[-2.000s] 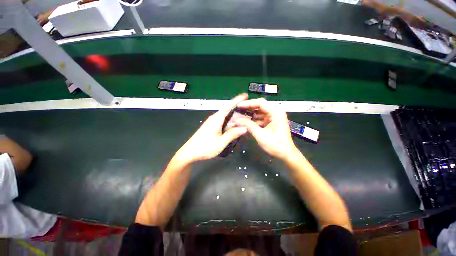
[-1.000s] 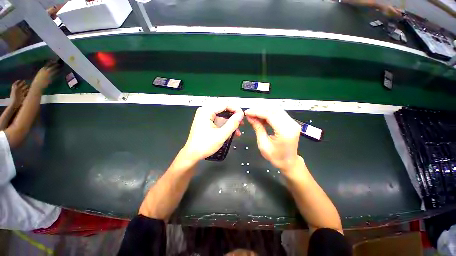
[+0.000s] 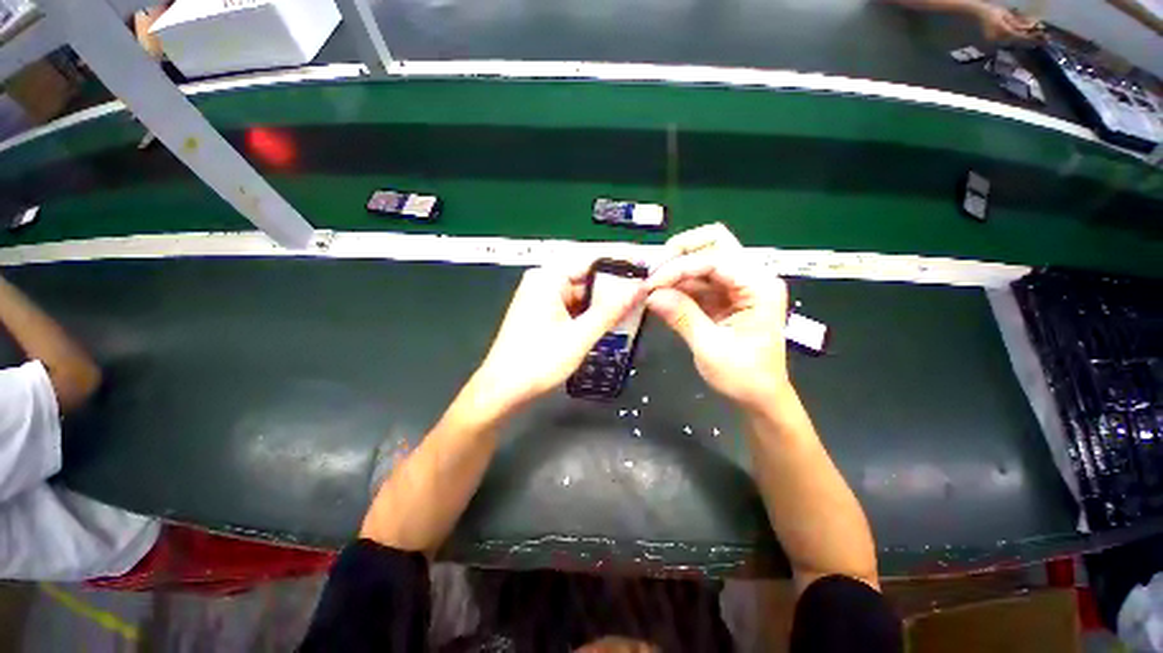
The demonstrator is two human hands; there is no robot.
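Note:
A dark keypad phone (image 3: 603,366) is held upright over the bench, its keys toward me. My left hand (image 3: 542,329) is closed around its upper left side, with the thumb over the screen end. My right hand (image 3: 724,306) has its thumb and fingertips together at the phone's top right corner. Whether a small part is between them cannot be seen. Tiny white parts (image 3: 636,431) lie scattered on the bench below the phone. A second phone (image 3: 806,334) lies right of my right hand, partly hidden by it.
Spaced phones ride the green belt, among them one at left (image 3: 404,205) and one ahead (image 3: 630,213), behind a white rail (image 3: 434,248). A slanting post (image 3: 191,140) stands left, a black shiny stack (image 3: 1107,396) right. A person's arm is at far left.
The held phone has turned more upright and shows its keys and screen edge. My right hand has moved in to its top. The belt phones have shifted left. The left neighbour's hands have drawn back.

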